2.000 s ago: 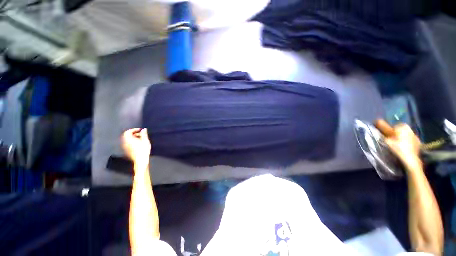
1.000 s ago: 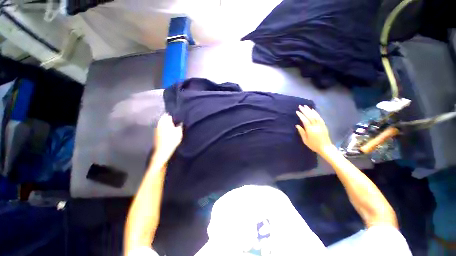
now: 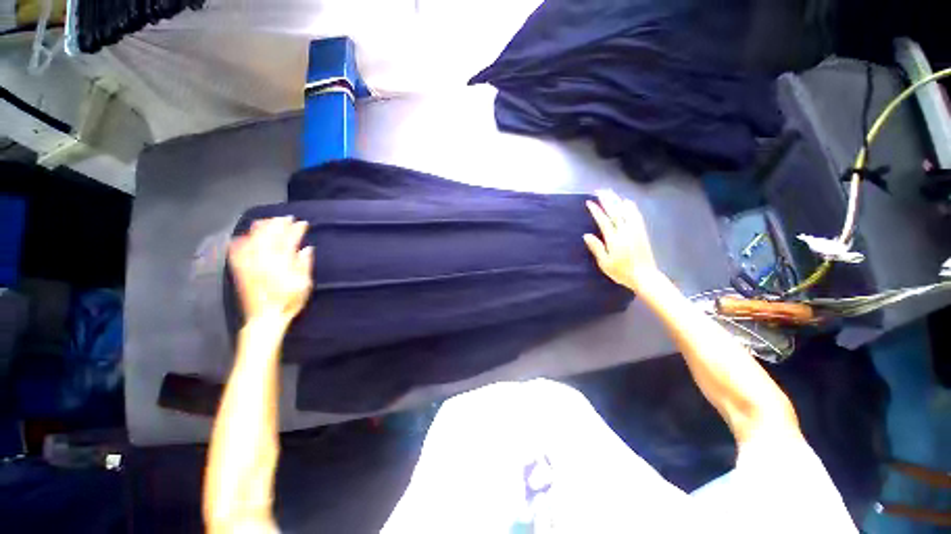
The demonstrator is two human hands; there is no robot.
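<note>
A dark navy garment (image 3: 448, 261) lies lengthwise over the padded form, with long folds running along it. The form's pale rounded end (image 3: 212, 261) shows at its left. My left hand (image 3: 273, 266) is on the garment's left end, fingers bent; whether it pinches the cloth I cannot tell. My right hand (image 3: 623, 242) lies on the garment's right end with its fingers spread. The steam iron (image 3: 766, 311), with an orange-brown handle, stands at the table's right edge, untouched.
A blue bar (image 3: 330, 115) with a pale tie stands behind the garment. A crumpled navy pile (image 3: 647, 89) lies at the back right of the grey table (image 3: 172, 313). A black rectangle (image 3: 190, 394) lies near left. A yellowish hose (image 3: 857, 188) and cords run right from the iron.
The iron was in my right hand two seconds ago and is now parked. Since one second ago my left hand has moved left with the garment's end, covering more of the form; the cloth lies straighter.
</note>
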